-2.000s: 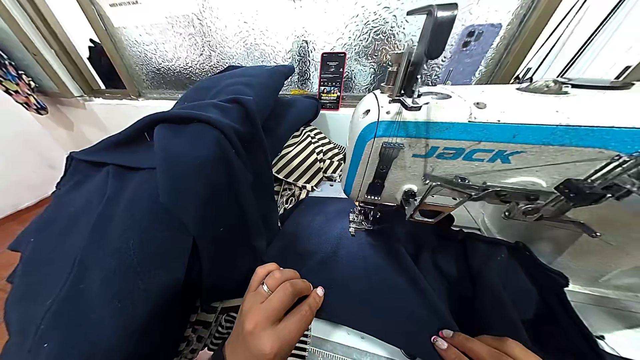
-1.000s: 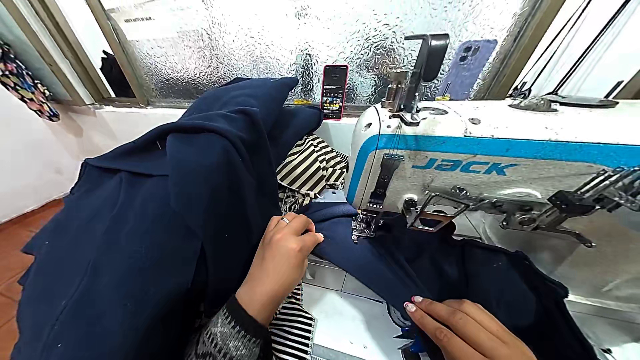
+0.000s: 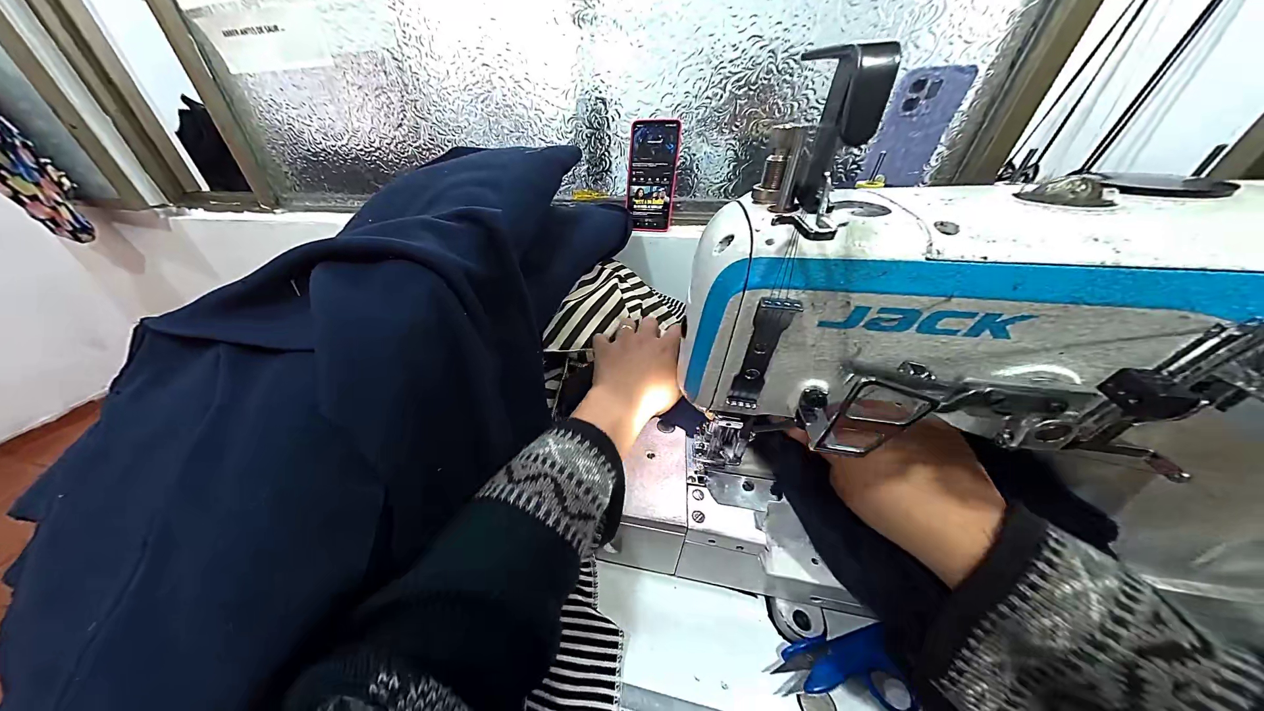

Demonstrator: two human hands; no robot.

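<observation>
A white and blue Jack sewing machine (image 3: 928, 296) fills the right side. Its presser foot (image 3: 726, 441) stands over the metal plate, with a bit of navy fabric (image 3: 683, 415) just left of it. My left hand (image 3: 637, 375) lies behind and left of the foot, fingers forward by the striped fabric (image 3: 607, 306); its fingertips and any grip are not clear. My right hand (image 3: 908, 484) reaches in under the machine head, at dark fabric (image 3: 839, 533); its fingers are mostly hidden behind the machine's parts.
A large heap of navy fabric (image 3: 326, 415) covers the left side. Blue-handled scissors (image 3: 849, 664) lie at the front, near my right sleeve. A phone (image 3: 654, 176) leans at the window ledge behind. More striped fabric (image 3: 590, 642) hangs at the front edge.
My left hand has moved forward, past the presser foot. My right hand has moved from the front fabric in under the machine head. The metal plate and the scissors now show more fully.
</observation>
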